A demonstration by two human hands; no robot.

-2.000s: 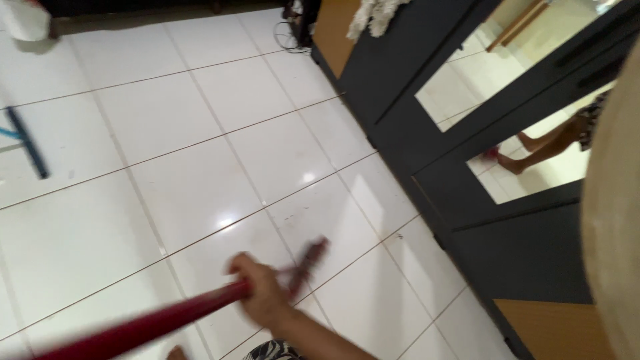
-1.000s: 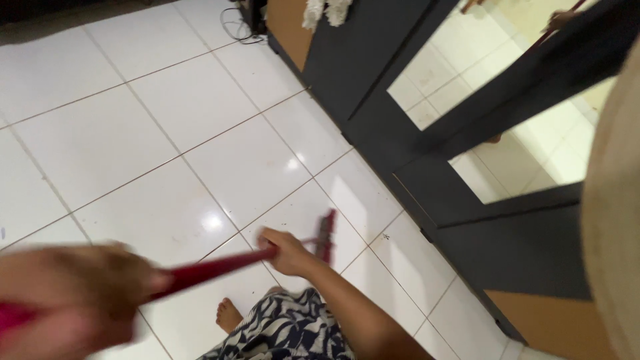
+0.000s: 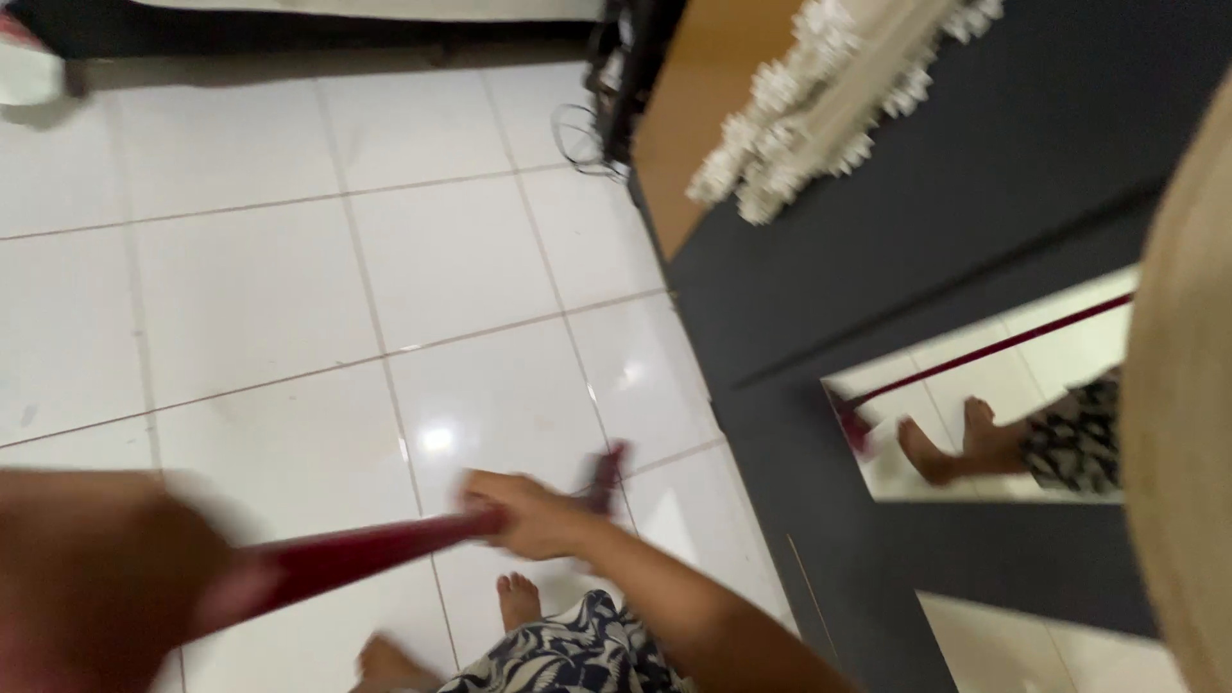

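A long red pole (image 3: 366, 558) slants across the lower left, with a dark red broom or squeegee head (image 3: 604, 481) low over or on the white tiles; blur hides its exact kind. Around the pole near that head, my right hand (image 3: 529, 515) is closed. My left hand (image 3: 106, 577), large and blurred close to the camera, grips the upper end. The head lies just past my right hand, near the dark cabinet. A mirror panel (image 3: 1001, 385) reflects the pole, its head and bare feet.
A dark cabinet (image 3: 895, 241) with mirrors runs along the right, a cream cloth with lace edging (image 3: 818, 115) hanging over it. Black cables (image 3: 582, 144) lie by its far corner. Bare feet (image 3: 520, 602) stand below. A pale curved edge (image 3: 1179, 385) blocks the far right.
My left hand, out of view two seconds ago, shows at the lower left on the pole. Both hands have stayed on the pole since one second ago. The view has shifted.
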